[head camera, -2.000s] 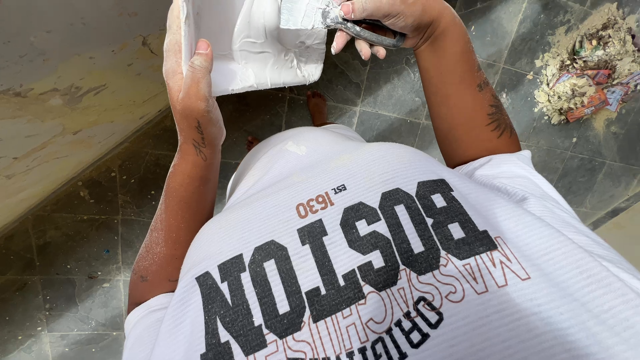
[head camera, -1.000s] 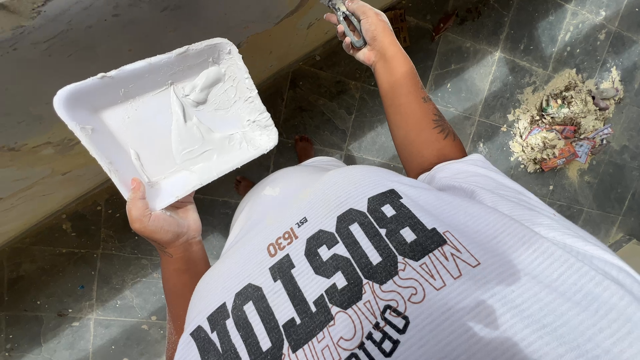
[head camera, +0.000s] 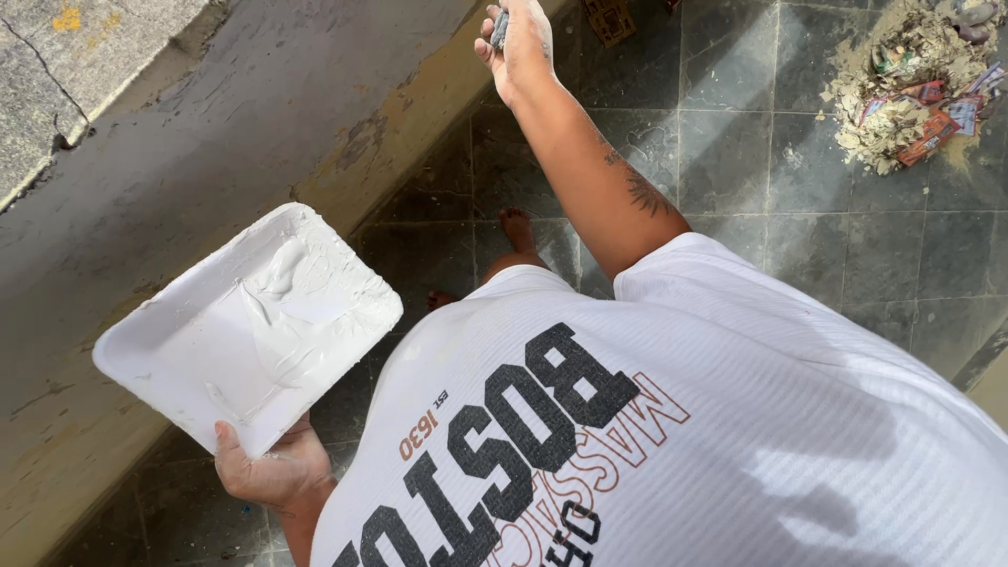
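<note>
A shallow white plastic tray (head camera: 228, 378), smeared inside with white paste (head camera: 295, 315), is tilted in front of the wall. Its lower corner rests in my left hand (head camera: 276, 468), thumb on the rim and the other fingers mostly hidden beneath. At the top of the view, my right hand (head camera: 526, 43) is closed around the dark grey handle of a putty knife (head camera: 499, 30); the blade lies out of frame.
Along the left runs a patchy plastered wall (head camera: 260, 157) with a cracked concrete ledge (head camera: 47, 87). A heap of plaster flakes and wrappers (head camera: 906, 126) lies on the dark floor tiles (head camera: 724, 157). My bare foot (head camera: 517, 228) stands near the wall's base.
Two seconds ago the putty knife's blade was over the tray; my right hand has since moved up and away from it. The view has shifted, showing more of the wall and ledge.
</note>
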